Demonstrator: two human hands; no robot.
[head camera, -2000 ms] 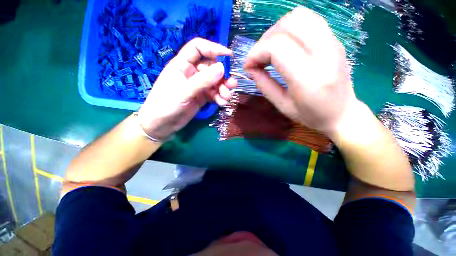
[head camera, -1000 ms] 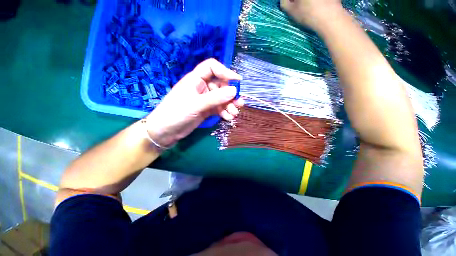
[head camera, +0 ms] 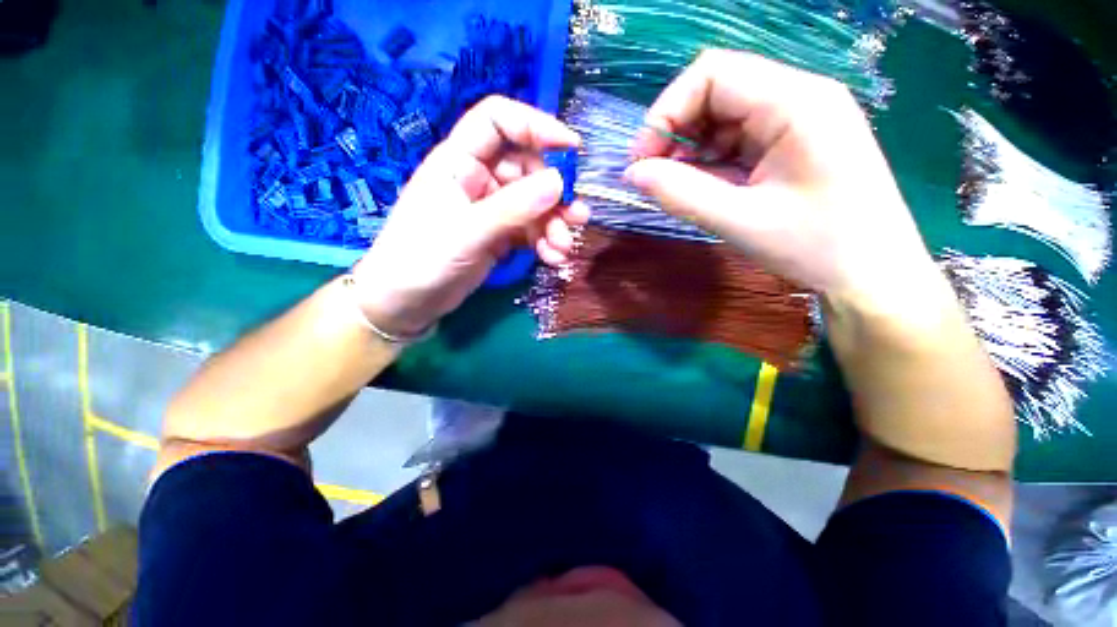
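My left hand (head camera: 459,214) pinches a small blue connector housing (head camera: 562,175) between thumb and fingertips, just past the bin's right wall. My right hand (head camera: 766,172) is a short way to the right of it, thumb and index finger closed on a thin green wire (head camera: 676,142). The wire's tip near the housing is too small to make out. Below the hands lie a pale violet-white wire bundle (head camera: 613,184) and a brown wire bundle (head camera: 686,300). Part of the pale bundle is hidden by my right hand.
A blue bin (head camera: 288,251) of loose blue housings stands at left. Green wires (head camera: 735,31) lie beyond the pale bundle. At right are a white bundle (head camera: 1041,196) and a dark-centred white bundle (head camera: 1011,319). Dark wires (head camera: 1060,61) lie at upper right.
My right hand has come back from the green bundle to near the housing, now with a green wire. The white wire seen trailing from the housing no longer shows clearly.
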